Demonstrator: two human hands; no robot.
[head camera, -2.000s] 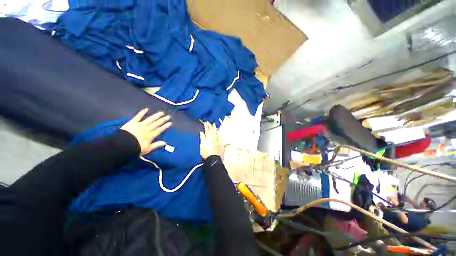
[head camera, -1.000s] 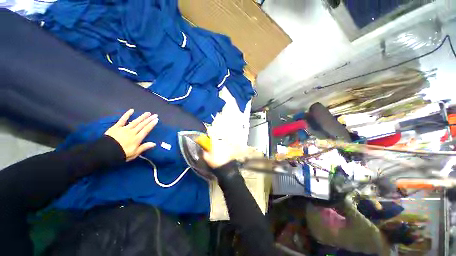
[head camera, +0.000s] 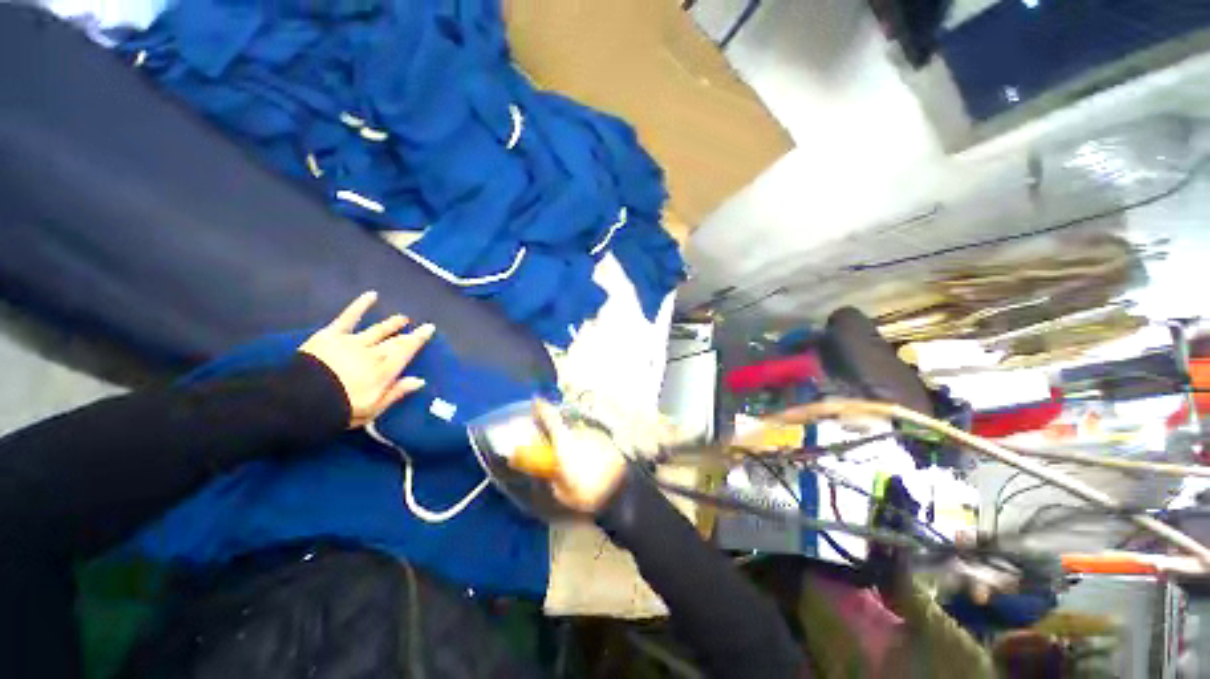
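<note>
A blue garment (head camera: 305, 478) with curved white piping (head camera: 427, 511) and a small white label (head camera: 443, 410) lies over the near side and end of a long dark padded board (head camera: 199, 199). My left hand (head camera: 368, 361) rests on the garment and board, palm down, fingers apart, holding nothing. My right hand (head camera: 581, 458) is closed around the orange-yellow handle of a steam iron (head camera: 498, 444). The iron's silver pointed soleplate is on the blue cloth at the board's end, its tip towards the label. The right hand is slightly blurred.
A crumpled blue garment pile (head camera: 398, 120) lies beyond the board, with a cardboard sheet (head camera: 650, 93) behind it. A ragged white piece (head camera: 624, 345) and a tan pad (head camera: 597, 570) are beside the board's end. A tan hose (head camera: 929, 422) and black cables run right. Cluttered shelves stand right.
My right hand was empty on the cloth two seconds ago and then took hold of the iron. Since then the iron has shifted slightly downward. My left hand stays on the cloth.
</note>
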